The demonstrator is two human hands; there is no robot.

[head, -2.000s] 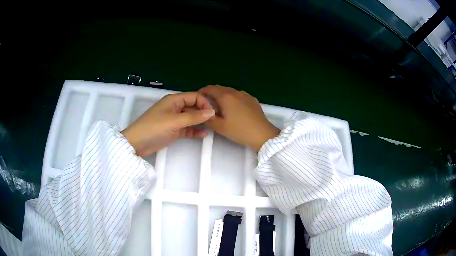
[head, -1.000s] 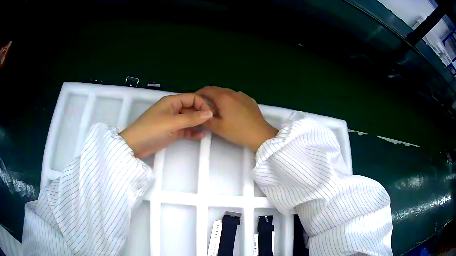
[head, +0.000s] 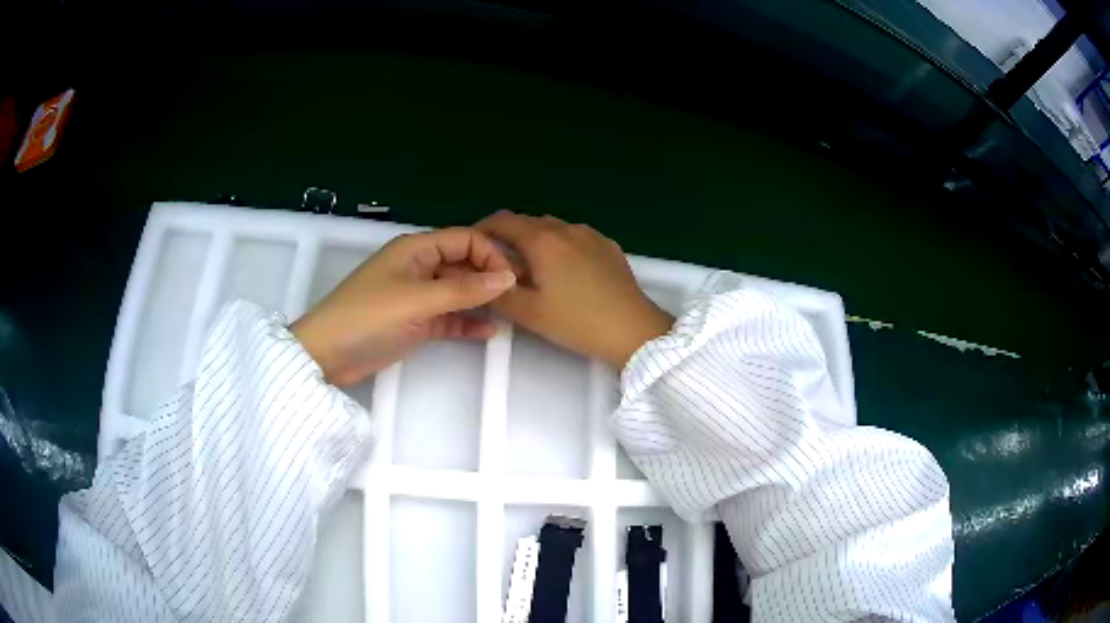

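Note:
My left hand (head: 416, 298) and my right hand (head: 577, 282) meet above the far part of the white compartment tray (head: 429, 482). The left fingertips and thumb are pinched together against the right hand. Whether anything lies between the fingers cannot be told. Black watch straps (head: 556, 572) with white label strips beside them lie in the near compartments. A second black strap (head: 645, 574) lies to the right, and another dark piece is partly covered by my right sleeve.
A small metal buckle (head: 319, 200) and a pale piece (head: 373, 208) show just beyond the tray's far edge. An orange box lid (head: 45, 129) with a white pattern lies on the green bench (head: 511, 134) at the far left, beside another orange piece cut by the frame edge.
The orange lid has come into view at the far left and moved rightward. A small speck on the green surface has also moved right. My hands have hardly moved.

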